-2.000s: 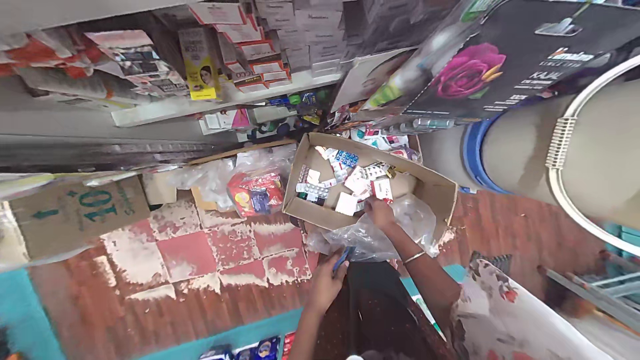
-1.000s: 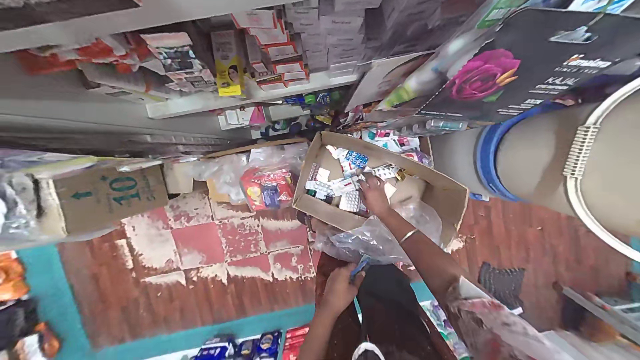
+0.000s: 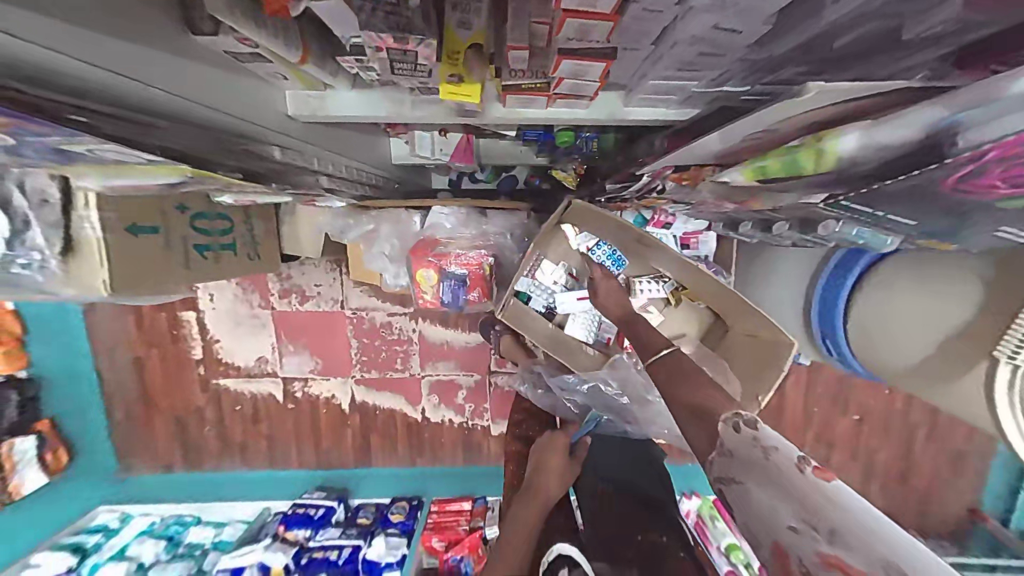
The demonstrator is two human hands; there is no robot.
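Note:
An open cardboard box (image 3: 740,352) stands tilted in the view, with blister packs and small medicine cartons inside. My right hand (image 3: 610,294) reaches into it, fingertips at a blue-dotted blister pack (image 3: 608,256); whether they grip it cannot be told. White blister strips (image 3: 588,326) and a white carton (image 3: 573,302) lie beside that hand. Clear plastic film (image 3: 612,392) hangs over the box's near edge. Closer to my body, my left hand (image 3: 556,460) is closed around a small blue object (image 3: 588,426), perhaps a pen.
A red packet in clear plastic (image 3: 453,276) lies left of the box. Farther left is a closed carton (image 3: 192,240). Shelves of boxed goods (image 3: 496,108) line the far side. A drum with a blue rim (image 3: 840,312) stands at the right. Packaged goods (image 3: 336,532) fill a near shelf.
My right hand has moved among the packs in the box to the blue-dotted blister pack. My left hand stays near my lap with the blue object. The view has shifted closer.

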